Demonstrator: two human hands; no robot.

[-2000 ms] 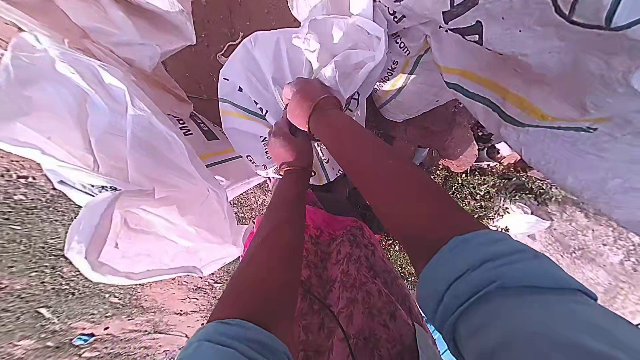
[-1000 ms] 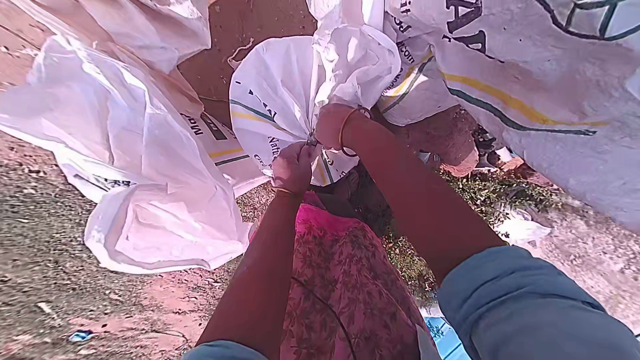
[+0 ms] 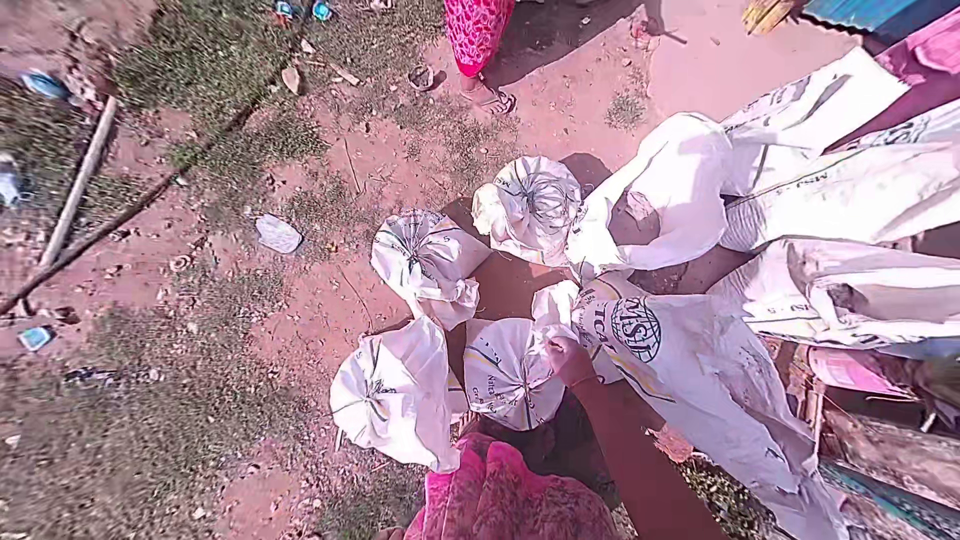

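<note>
My right hand [image 3: 570, 361] is closed on the loose, bunched top of a white woven sack [image 3: 514, 379]. The sack's mouth is gathered into pleats that meet at a tight centre. My left hand is not in view. A second gathered sack [image 3: 390, 401] stands to its left, and a third [image 3: 424, 262] is above and left of it. Farther up stands another gathered sack [image 3: 529, 214] with loose strands on top. Beside it, a white sack [image 3: 686, 180] has its mouth wide open. A printed white sack [image 3: 697, 337] leans right of my hand.
More large white sacks [image 3: 847, 195] lie along the right. A person's sandaled foot [image 3: 491, 97] and pink patterned garment [image 3: 480, 30] are at the top. A wooden pole [image 3: 79, 184] and litter lie on the dirt and grass at left.
My left hand has left the sack's gathered neck and gone out of view. My right hand has moved to the sack's loose top. The view has swung widely, showing more sacks and ground.
</note>
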